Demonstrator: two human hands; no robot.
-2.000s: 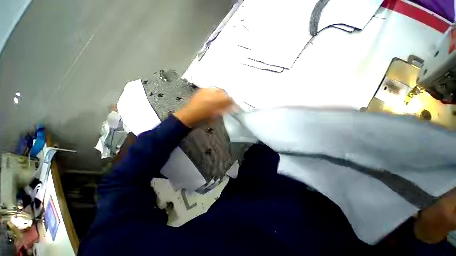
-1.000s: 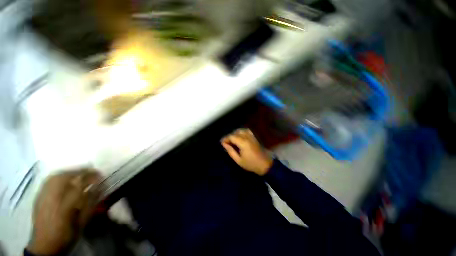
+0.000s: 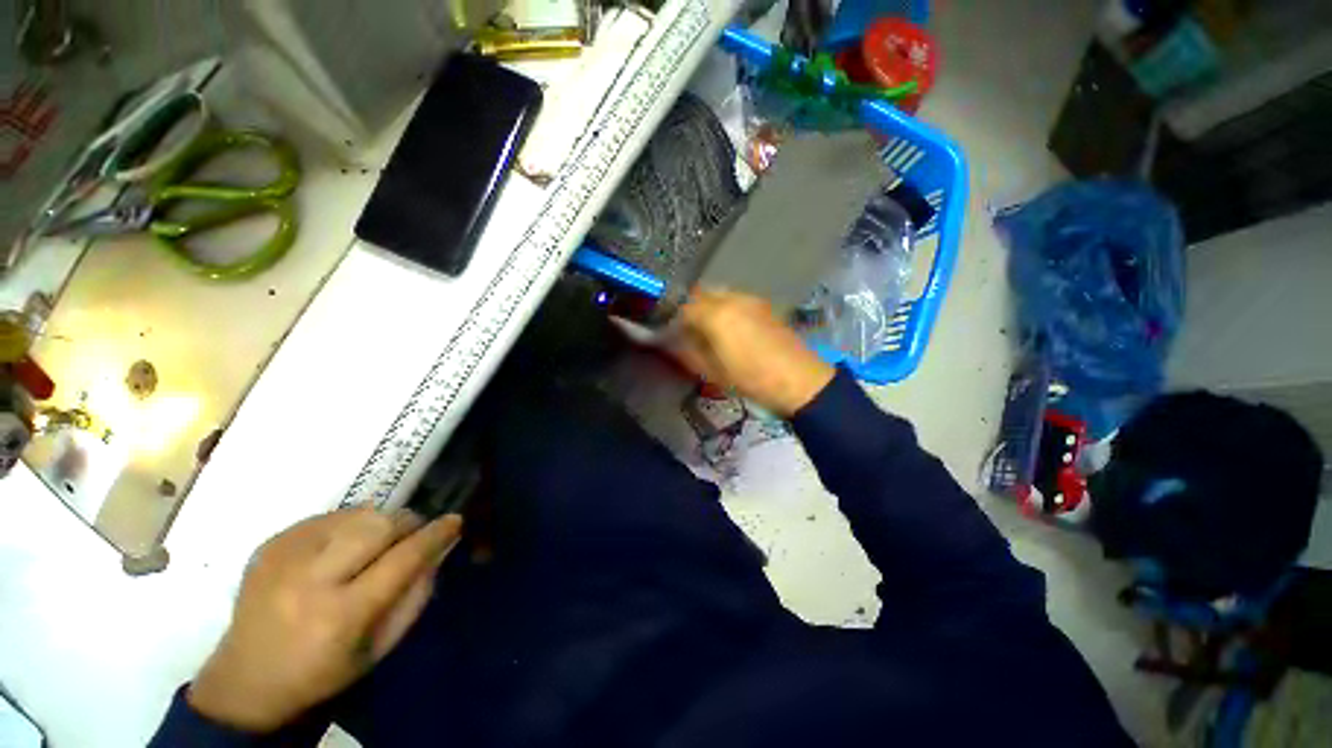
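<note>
My left hand (image 3: pixel 329 607) lies at the table's front edge, back up, fingers together and bent over the edge. Its fingertips are by something dark, and what is under them is hidden. My right hand (image 3: pixel 752 348) is at the near rim of the blue plastic basket (image 3: pixel 942 241). Its fingers are bent at the lower corner of a flat grey fabric piece (image 3: pixel 804 212) in the basket. A small blurred pale thing (image 3: pixel 643 333) shows just left of the fingertips. I cannot tell whether the fingers grip either one.
The white table (image 3: pixel 314 380) has a printed ruler (image 3: pixel 497 300) along its edge. A black smartphone (image 3: pixel 450 164) and green-handled scissors (image 3: pixel 227 205) lie on it, near the machine's bed plate (image 3: pixel 190 351). The basket also holds a patterned grey roll (image 3: pixel 679 176) and clear bags. A blue bag (image 3: pixel 1096 278) is at right.
The view has swung right, from the white panel in both hands to the table edge and basket. The panel has left the picture. My right hand has moved up to the basket's rim.
</note>
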